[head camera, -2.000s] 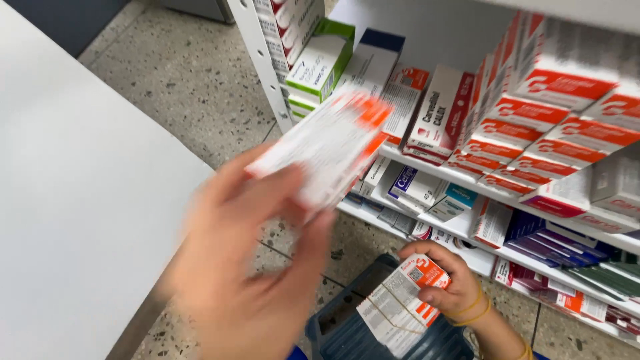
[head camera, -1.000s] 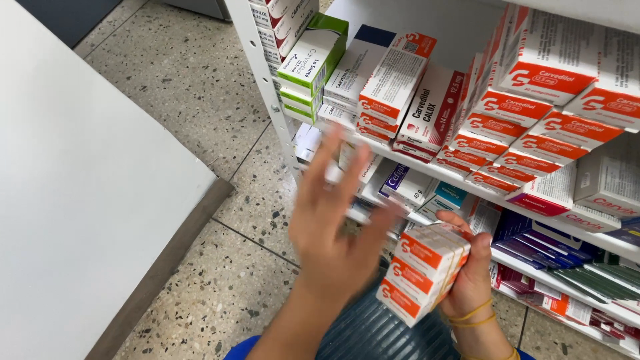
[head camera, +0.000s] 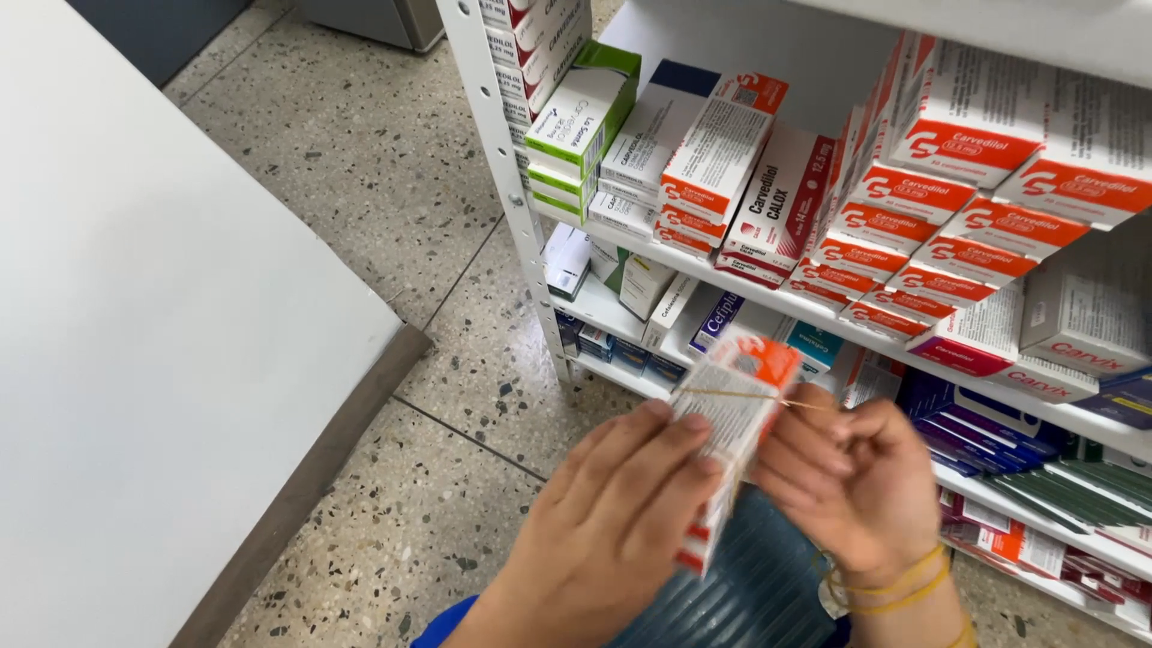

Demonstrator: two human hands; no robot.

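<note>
A banded bundle of white and orange medicine boxes (head camera: pixel 733 414) is held upright and tilted, low in the middle of the head view. My left hand (head camera: pixel 612 513) grips it from the left, fingers laid across its printed face. A thin rubber band (head camera: pixel 729 393) runs round the bundle near its top. My right hand (head camera: pixel 855 477) pinches that band and pulls it out to the right, off the bundle's edge. More yellow rubber bands (head camera: pixel 900 585) circle my right wrist. Below the hands is a ribbed dark teal plastic container (head camera: pixel 738 585), partly hidden by them.
A white metal shelf unit (head camera: pixel 513 193) holds rows of medicine boxes, with stacked orange and white ones (head camera: pixel 909 193) at the right. Lower shelves carry blue, green and red boxes. A white tabletop (head camera: pixel 180 342) with a brown edge fills the left side. Speckled floor lies between them.
Two seconds ago my left hand held a separate box in the air; one second ago it was empty, and an orange and white box lay atop a shelf stack. Now it grips the bundle.
</note>
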